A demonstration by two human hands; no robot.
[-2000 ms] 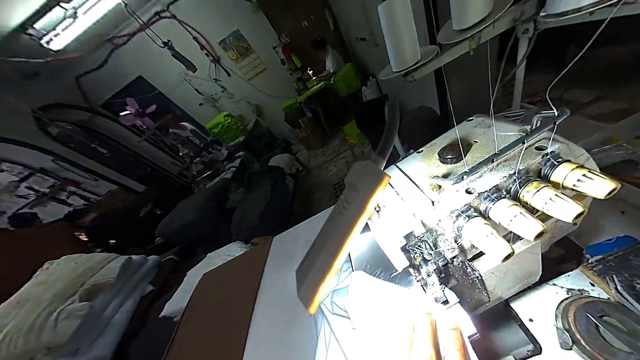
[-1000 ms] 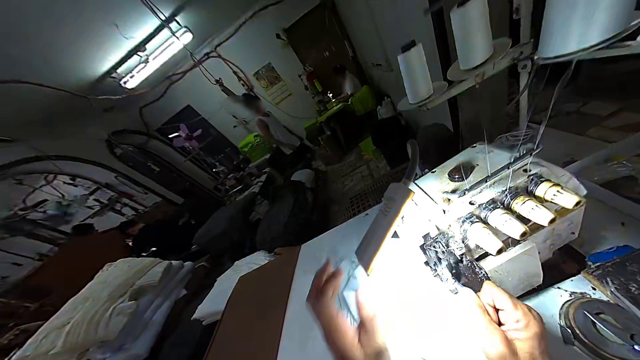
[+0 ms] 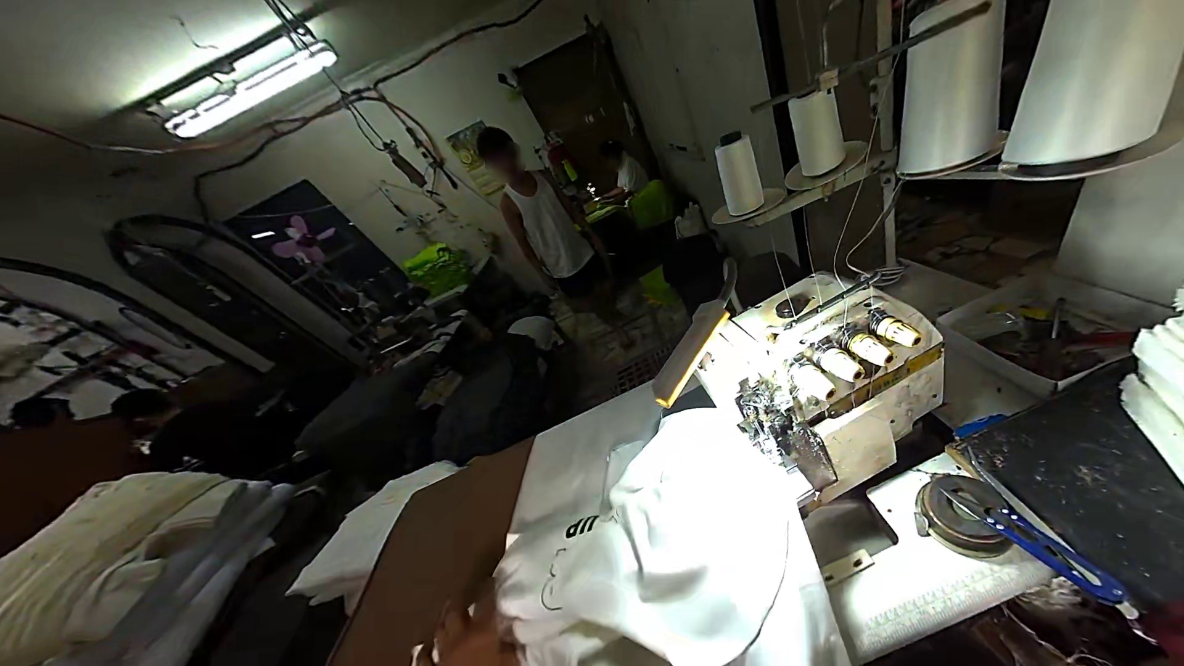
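Observation:
White fabric (image 3: 684, 546) with dark printing lies bunched on the sewing table, up against the needle area of an overlock sewing machine (image 3: 832, 370). My left hand (image 3: 472, 629), blurred at the bottom edge, is at the fabric's left side; its fingers are partly hidden, so its grip cannot be told. My right hand does not show. A lamp with an orange edge (image 3: 692, 356) shines on the fabric and the machine head. Threads run down to the machine's tension knobs (image 3: 842, 363) from white thread cones (image 3: 740, 176) on a rack.
Blue thread snips (image 3: 1054, 555) lie across a round metal dish (image 3: 967, 518) right of the machine. A white tray (image 3: 1064, 333) of tools stands behind. Folded cloth (image 3: 120, 573) is piled at the far left. One person (image 3: 550, 222) stands in the room; another sits farther back.
White fabric now covers the table before the machine. My right hand, seen a second ago by the machine, is out of sight; my left hand is lower in view. The view has shifted.

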